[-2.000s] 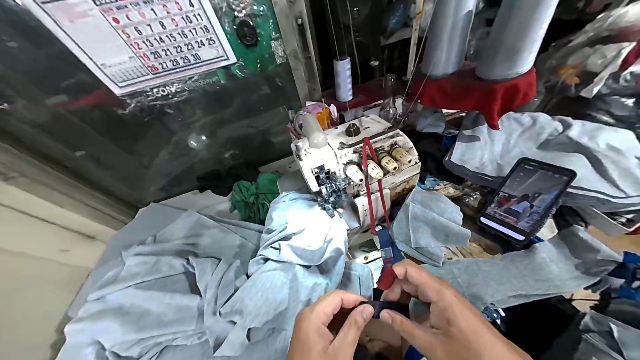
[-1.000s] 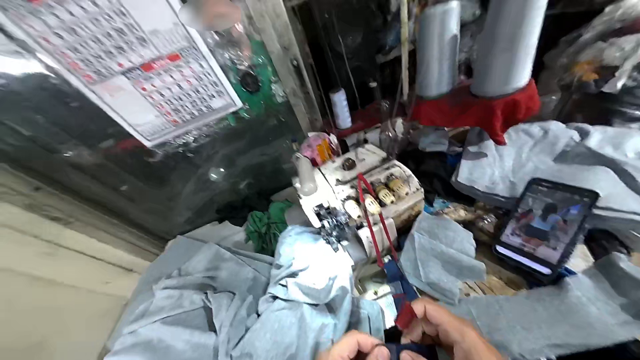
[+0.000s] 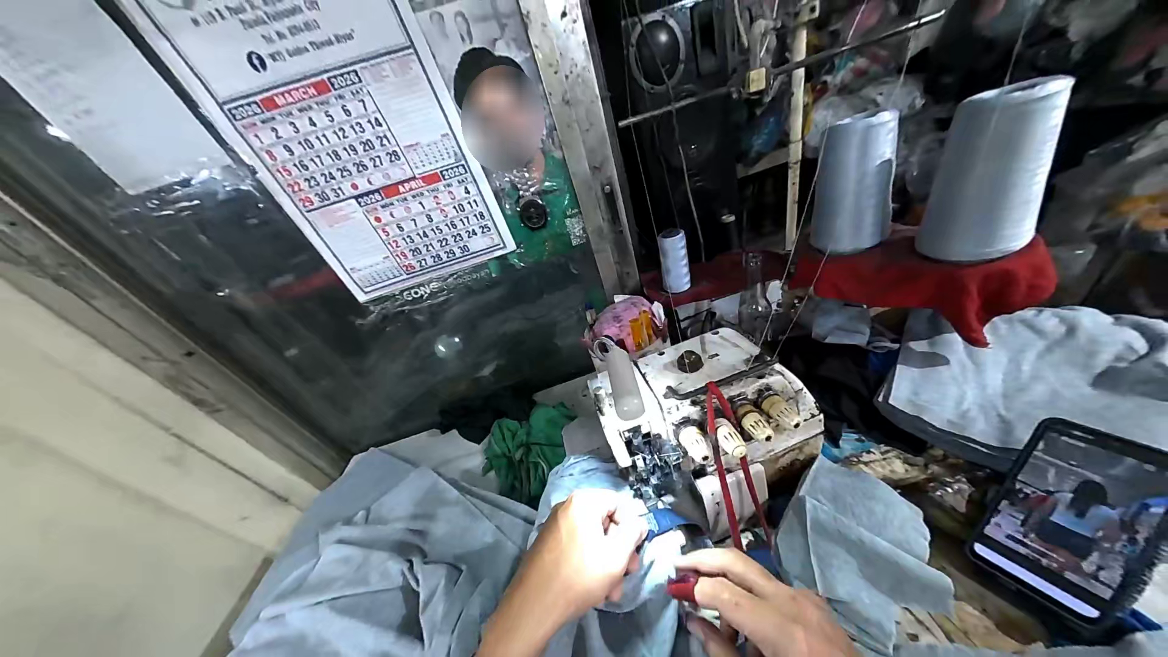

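Note:
A white overlock sewing machine (image 3: 721, 392) stands at the centre, with tension dials and a red strap looped over its front. Beneath its needle area lies light grey-blue fabric (image 3: 639, 584). My left hand (image 3: 593, 543) is closed at the end of a dark blue fabric band (image 3: 669, 522), just in front of the presser foot. To the right of it, my right hand (image 3: 757, 598) has thumb and fingers around a dark red handle or piece (image 3: 683, 587); the rest of that item is hidden. The red strap (image 3: 724, 465) hangs down behind my right hand.
Grey fabric (image 3: 392, 557) is heaped at left, beside a green cloth (image 3: 529, 452). A cut grey piece (image 3: 858, 538) and a phone with a lit screen (image 3: 1072, 525) lie at right. Large thread cones (image 3: 995, 169) stand on red cloth behind. A glass pane with a calendar (image 3: 365, 155) bounds the left.
Both hands have come up to the machine's needle area, from in front of it. The blue band, held between both hands earlier, is now at my left hand. The view has shifted upward.

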